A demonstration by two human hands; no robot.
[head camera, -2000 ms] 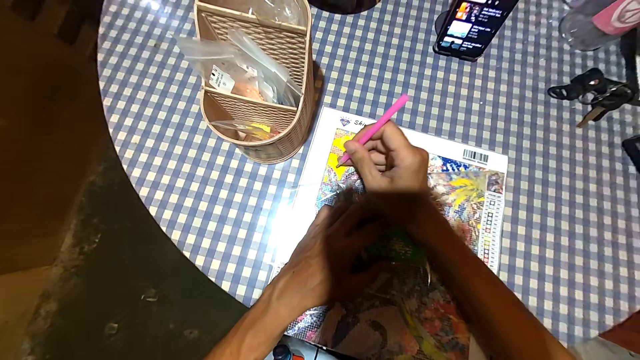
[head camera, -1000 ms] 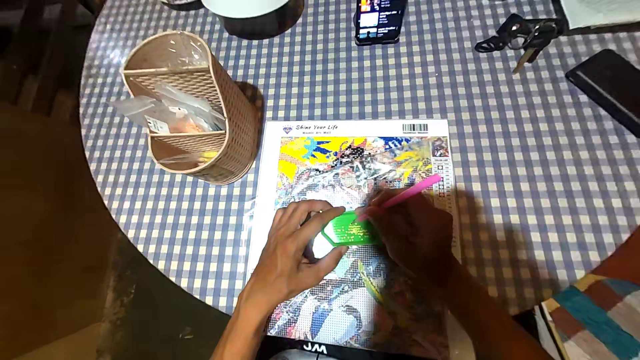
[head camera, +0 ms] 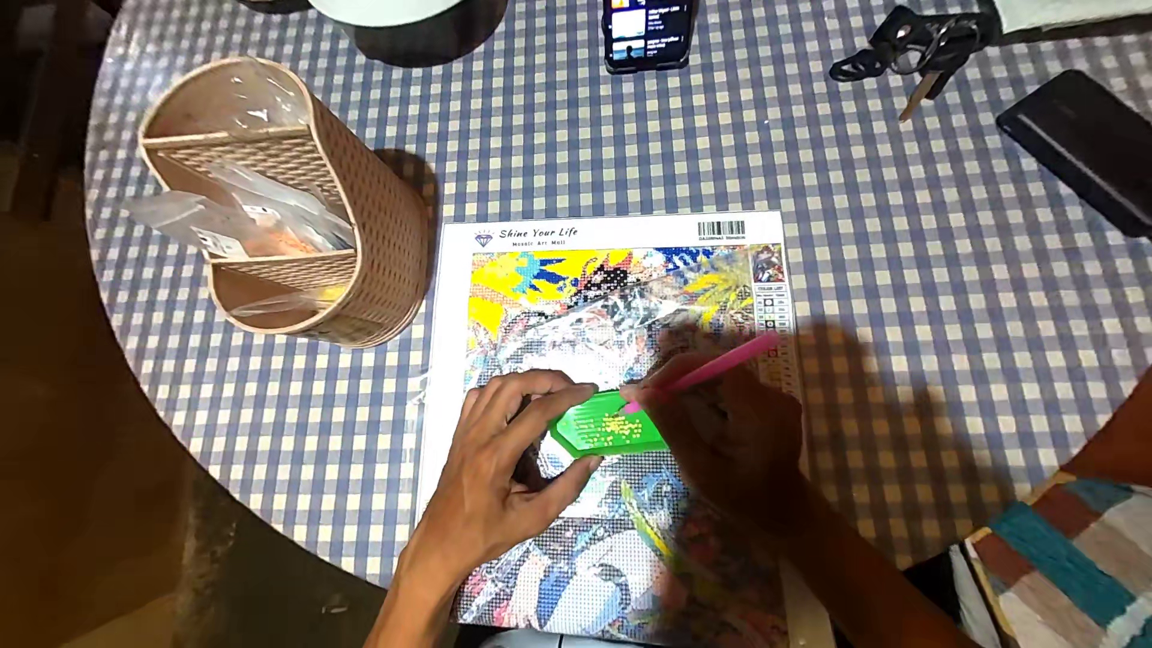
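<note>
A diamond painting canvas (head camera: 612, 558) with a partly covered printed picture and clear film lies on the checked tablecloth. Over its middle, my left hand (head camera: 504, 459) grips the left end of a green plastic bead tray (head camera: 589, 432) between thumb and fingers. Small yellow beads (head camera: 619, 425) are scattered in the tray. My right hand (head camera: 733, 427) holds a pink applicator pen (head camera: 720, 364), its tip down at the beads in the tray. The right hand hides the tray's right end.
A woven divided basket (head camera: 387, 234) with plastic bags (head camera: 270, 216) stands at the left. Beyond the canvas are a lit phone (head camera: 648, 36) and a white bowl (head camera: 387, 7). Keys (head camera: 922, 54) and a dark phone (head camera: 1080, 144) lie at the right.
My right hand with the pink pen has moved from the yellow upper left part of the canvas down to the green tray. The view has shifted.
</note>
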